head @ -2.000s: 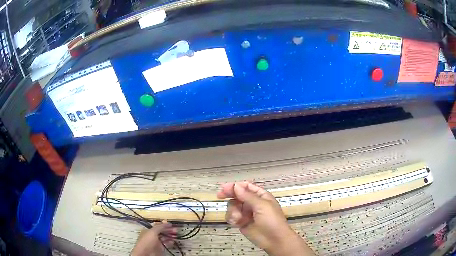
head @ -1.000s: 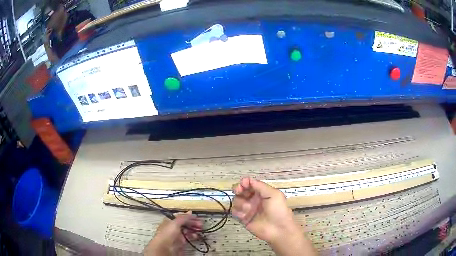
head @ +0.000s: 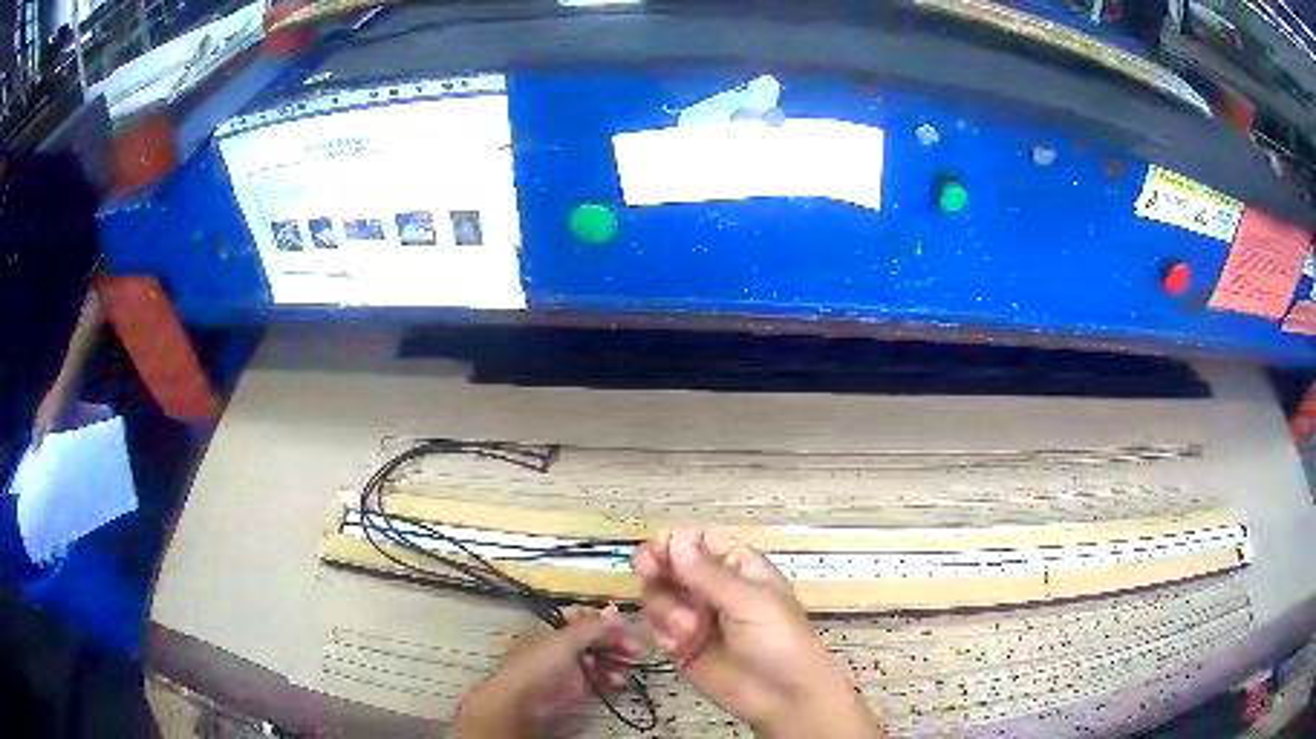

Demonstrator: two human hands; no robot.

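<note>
My left hand [head: 556,671] is low in the middle, closed on dark thin offcut loops [head: 378,505] that curl over the left end of the cutting die. My right hand [head: 722,614] is just right of it, fingertips pinched together at the end of a dark strand over the die. The cutting die [head: 924,589], a long yellow-tan board with a pale channel, lies across the beige sheet [head: 274,433], which carries cut lines and dark specks.
Black strips [head: 837,361] lie in a stack under the blue press head [head: 693,267], which has buttons and notices. A person's dark sleeve [head: 36,274] and a white paper [head: 72,484] are at the left edge, over a blue bin [head: 72,599].
The view has turned, so the press and die shift right. The hands are closer together, and the loop near my right hand has been drawn in. A person with paper has appeared at left.
</note>
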